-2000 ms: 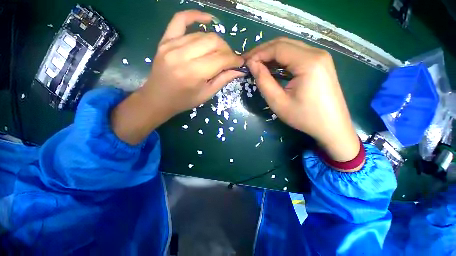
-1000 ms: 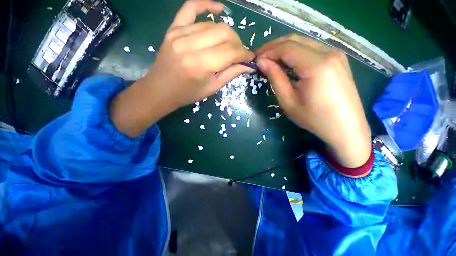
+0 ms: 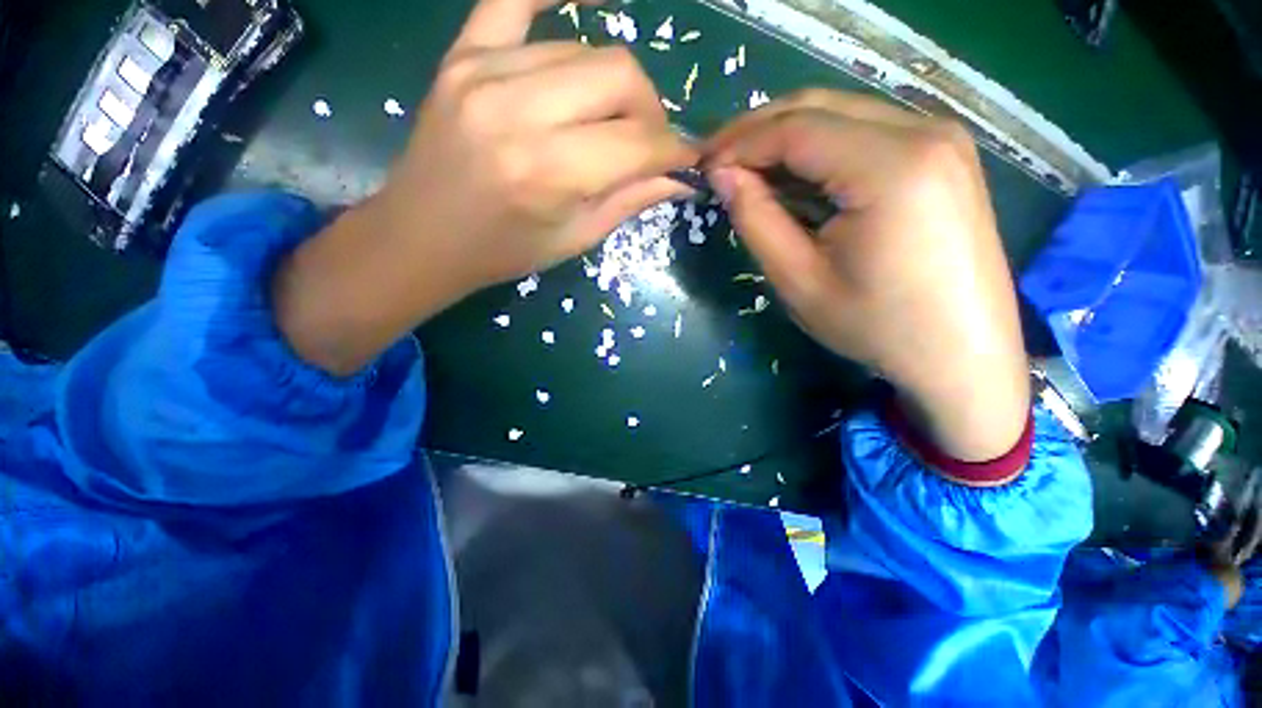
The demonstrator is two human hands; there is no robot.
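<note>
My left hand (image 3: 533, 145) and my right hand (image 3: 872, 228) meet above the bench, fingertips almost touching. Between them they pinch a thin dark bar (image 3: 688, 179), which looks like a phone body seen edge-on; most of it is hidden by the fingers. Any small part at the fingertips is too small to make out. Small white parts (image 3: 631, 260) lie in a loose pile below the hands and scatter toward the near edge. Yellowish slivers (image 3: 691, 86) lie among white bits beyond the hands.
Open phone units (image 3: 139, 104) lie at the upper left. A blue bin (image 3: 1128, 291) with clear plastic bags (image 3: 1187, 374) is at the right. A whitish rail (image 3: 913, 86) runs along the far side. A thin black cord (image 3: 706, 474) lies near the front edge. Another person's hand (image 3: 1229, 581) shows at the lower right.
The view has shifted, so the phone units sit further toward the upper left. Both hands keep their pinch on the dark bar. Another person's hand now shows at the lower right.
</note>
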